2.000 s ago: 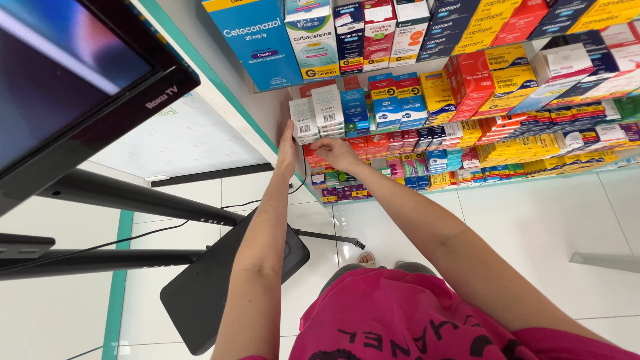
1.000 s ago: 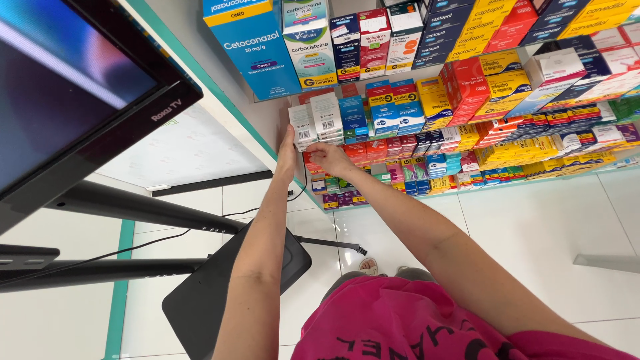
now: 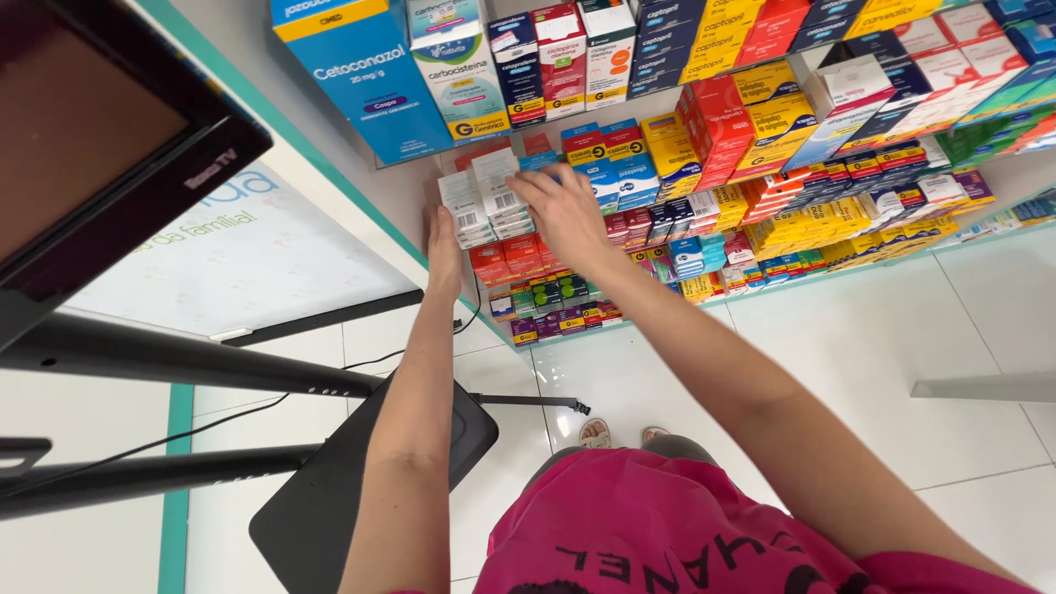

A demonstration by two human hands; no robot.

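Observation:
Two side-by-side stacks of white medicine boxes (image 3: 467, 209) stand at the left end of a middle shelf. My left hand (image 3: 443, 247) lies flat along the outer left side of the stacks, beside the shelf's side panel. Over the right stack, my right hand (image 3: 563, 213) is bent with its fingertips at the right side of the white boxes; its palm hides part of what is behind. Just beyond its fingers are blue medicine boxes (image 3: 634, 175). Whether its fingers grip a box is not clear. Red boxes (image 3: 523, 256) lie on the level below.
A large blue box (image 3: 379, 91) stands on the shelf above, near my left hand. At left are a television (image 3: 107, 148), its black stand (image 3: 190, 363) and a dark flat platform (image 3: 330, 503). A cable (image 3: 206, 425) runs across, and a black bar (image 3: 528, 401) juts over the tiled floor.
My right hand has moved from the lower front of the white stacks up to their right side, by the blue boxes. My left hand stays along their left side.

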